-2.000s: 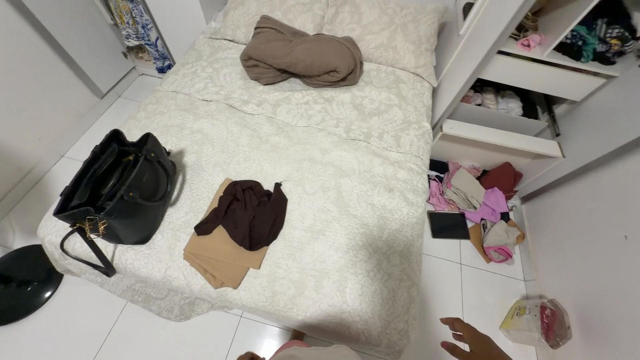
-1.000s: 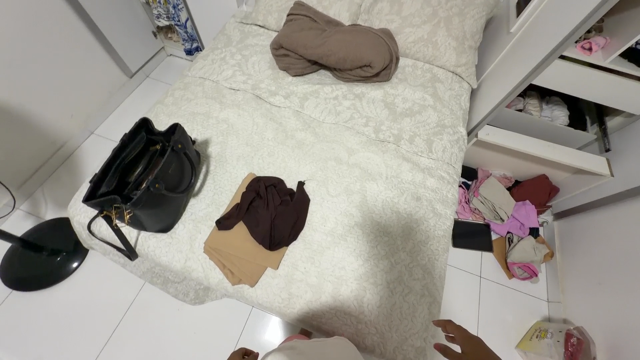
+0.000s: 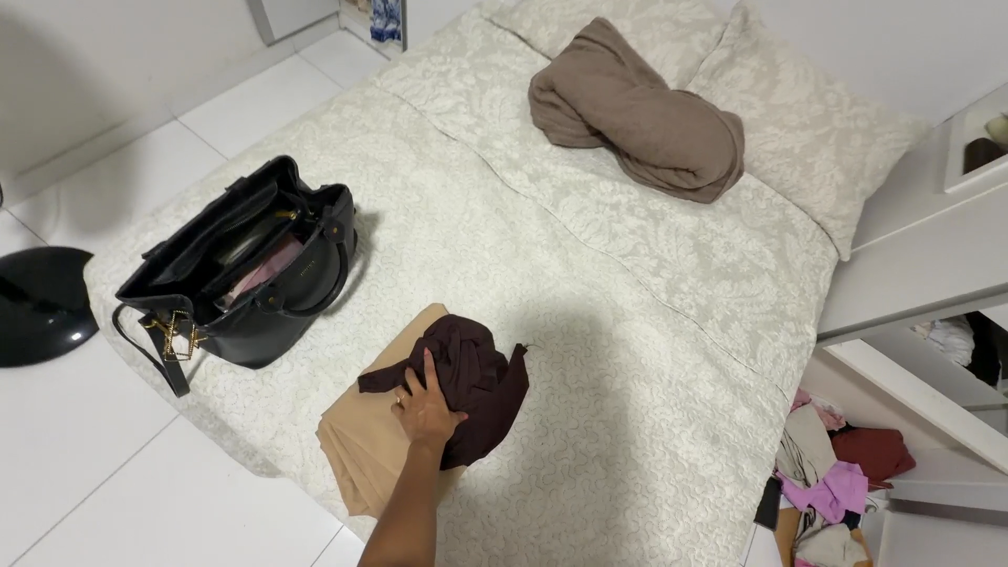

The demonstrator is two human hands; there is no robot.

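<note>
My left hand (image 3: 428, 409) lies palm down on a bunched dark brown cloth (image 3: 480, 394), its fingers spread and a ring on one of them. Whether the fingertips pinch any fabric is not plain. Under the dark cloth is a folded tan cloth (image 3: 354, 453), near the foot edge of the bed. To the upper left of them stands a black handbag (image 3: 291, 291), its top unclosed and something pink inside. My right hand is out of the picture.
A rolled taupe blanket (image 3: 638, 118) lies by the pillows (image 3: 835, 134) on the quilted bedspread (image 3: 669, 378). Clothes (image 3: 827, 488) are heaped on the floor at the right, below an extended drawer (image 3: 921, 402). A round black base (image 3: 43, 307) stands at the left.
My left hand has come up from the lower edge of the view onto the dark brown cloth. My right hand, visible at the lower right before, has left the view. The view has shifted closer.
</note>
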